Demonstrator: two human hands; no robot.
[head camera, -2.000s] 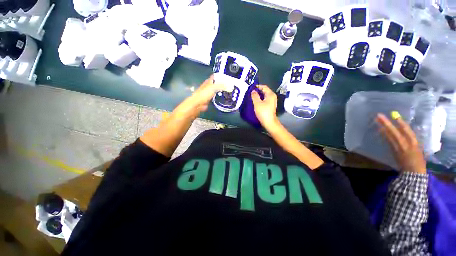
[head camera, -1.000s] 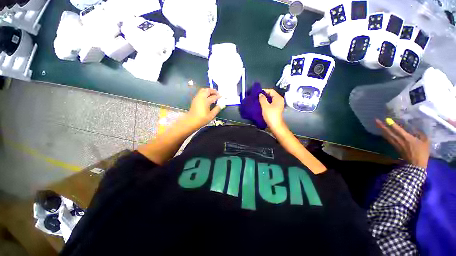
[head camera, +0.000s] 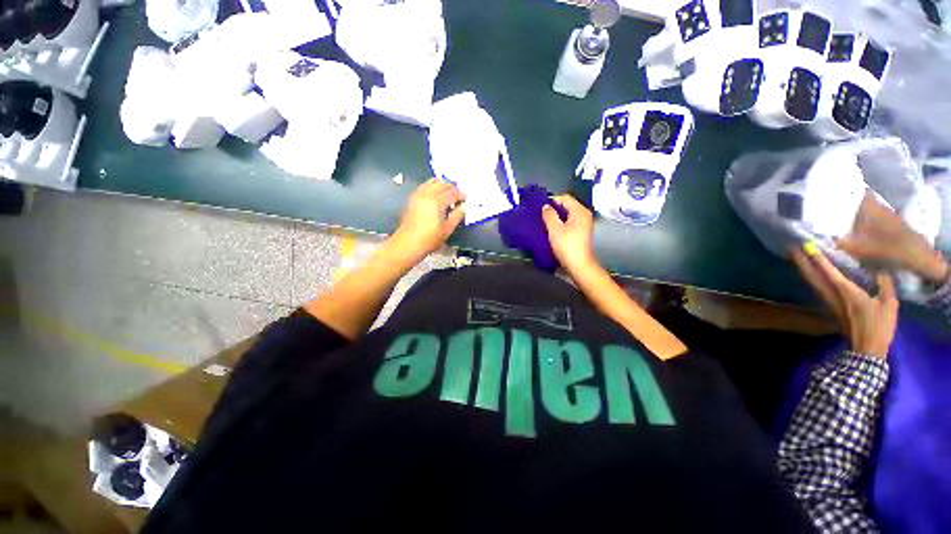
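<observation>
A white security camera (head camera: 469, 154) lies at the front of the green bench, tilted a little, with its plain side up and no black windows showing. My left hand (head camera: 428, 216) grips its near left end with the fingertips. My right hand (head camera: 570, 227) holds a crumpled purple cleaning cloth (head camera: 530, 225) at the camera's near right corner. Whether the cloth presses on the housing cannot be told. Another security camera (head camera: 638, 165) stands to the right, its black lens windows facing up.
A solvent bottle (head camera: 582, 61) stands behind. A heap of white cameras (head camera: 235, 89) lies back left, a row of cameras (head camera: 782, 71) back right. White racks (head camera: 47, 141) are far left. At right, a co-worker's hands (head camera: 860, 302) hold a camera in a clear bag (head camera: 766, 188).
The camera in my left hand has turned from lens windows up to plain side up, then tilted. The cloth stays at its right. The co-worker's bag now holds a camera.
</observation>
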